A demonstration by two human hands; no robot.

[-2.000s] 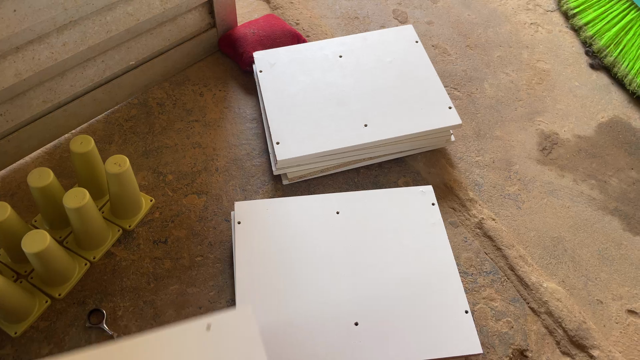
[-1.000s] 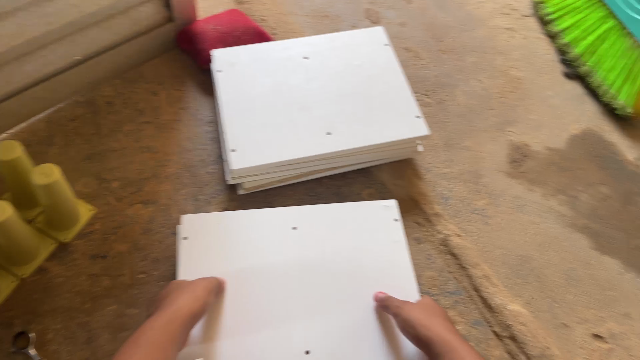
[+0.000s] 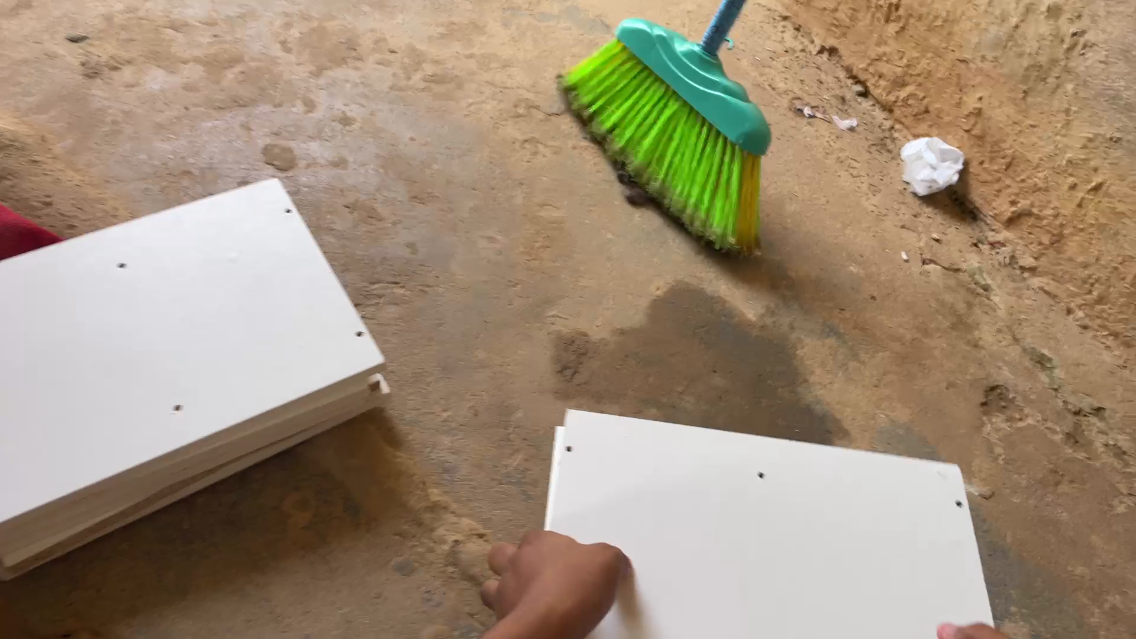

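Two or more white boards lie one on another at the lower right, the top white board (image 3: 781, 532) having small holes near its edges. My left hand (image 3: 559, 577) grips their left edge, thumb on top and fingers outside it. Of my right hand (image 3: 967, 631) only a fingertip part shows at the bottom edge, by the boards' right side; its hold is not visible. A stack of similar white boards (image 3: 169, 355) stands on the floor at the left, its lower layers slightly askew.
A broom (image 3: 674, 133) with green bristles and a teal head rests on the rough, dusty floor at the top. Crumpled white paper (image 3: 932, 166) lies near the earthen wall at right. A red cloth (image 3: 22, 232) pokes out behind the left stack. A dark patch stains the floor.
The boards in my hands have moved right, away from their place in front of the tall stack. The view has swung right, bringing the whole broom head in.
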